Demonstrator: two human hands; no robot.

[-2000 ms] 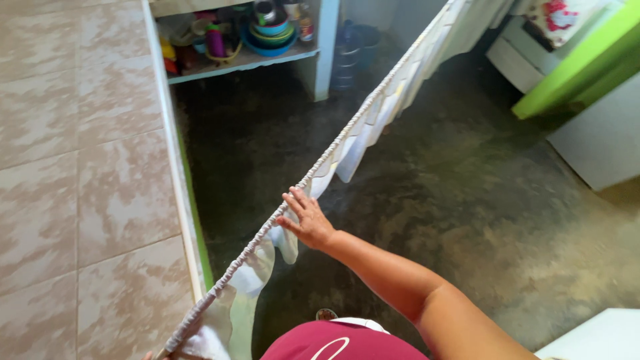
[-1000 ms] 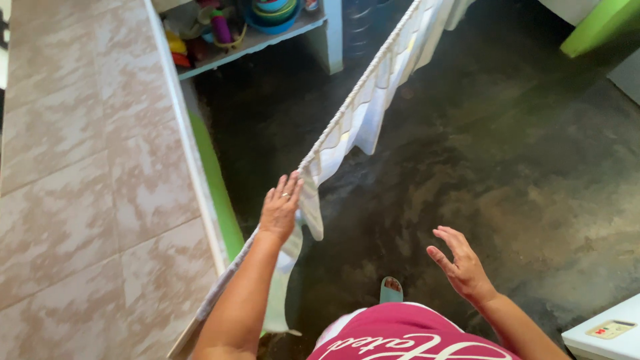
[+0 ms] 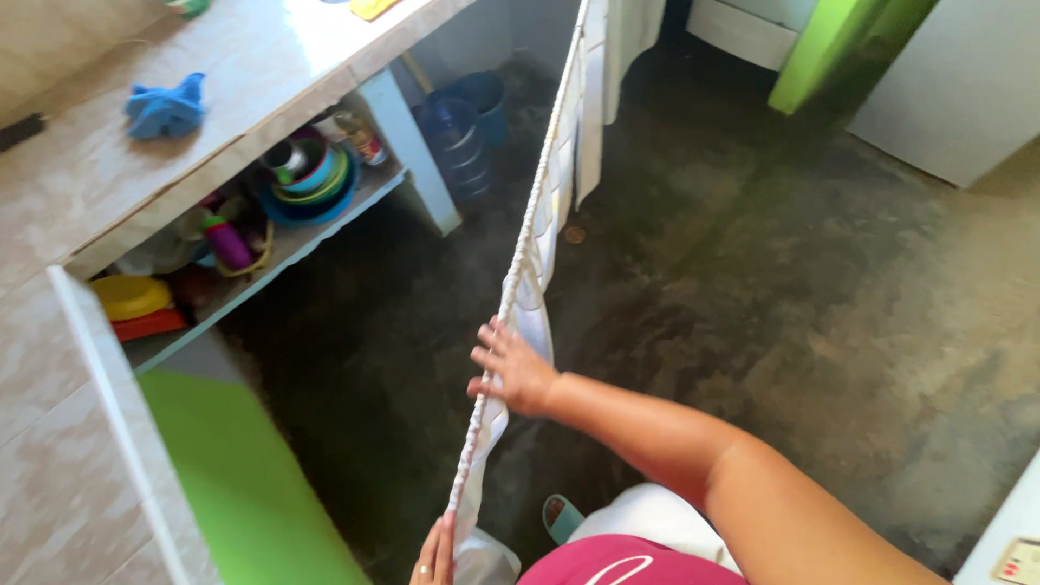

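A white curtain hangs from a taut line or rod, its top edge gathered along it. The line runs from the top of the view down to the bottom middle. My right hand lies over the gathered top edge with its fingers spread; whether it presses on the cloth I cannot tell. My left hand, with a ring on one finger, touches the lower end of the gathered edge at the bottom of the view. Its fingers are close together and partly cut off, so its grip is not clear.
A tiled counter at left bears a blue cloth. Beneath it, a shelf holds stacked bowls and a yellow lid or dish. A large plastic bottle stands on the dark floor. A white appliance is at lower right.
My right hand, off the curtain one second ago, is now at its gathered top edge. My left hand has moved down along the edge. The view has swung toward the counter and shelf.
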